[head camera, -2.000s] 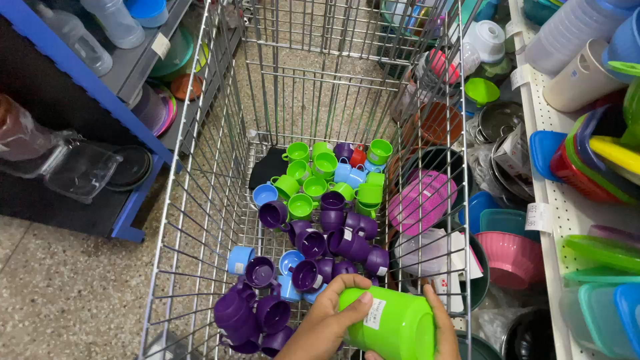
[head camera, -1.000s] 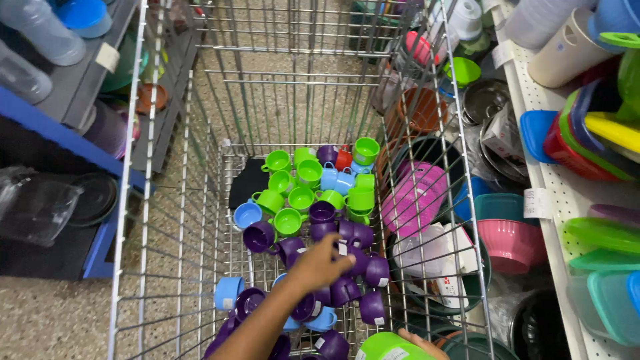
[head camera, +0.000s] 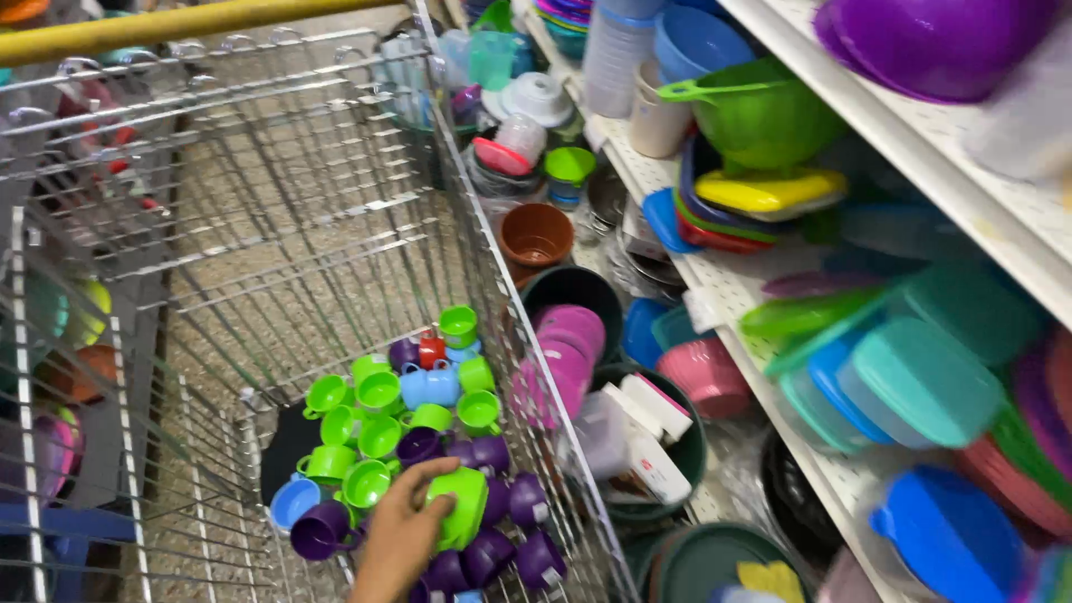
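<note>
My left hand reaches into the wire shopping cart, its thumb and fingers around a lime-green plastic cup. It is above several purple plastic mugs in the near part of the pile. Left of and beyond the hand lie several green mugs, some upright and some tipped. Blue mugs and a red mug are among them farther back. A light blue mug lies by a purple one at the left. My right hand is not in view.
A black panel lies at the cart's left. The yellow cart handle crosses the top left. A white shelf with plastic containers runs along the right. Dark tubs and a brown pot stand between.
The view has swung right. Two seconds ago both hands were around a large green item; a second ago my left hand reached over purple mugs, seemingly without a cup. It now holds a green cup.
</note>
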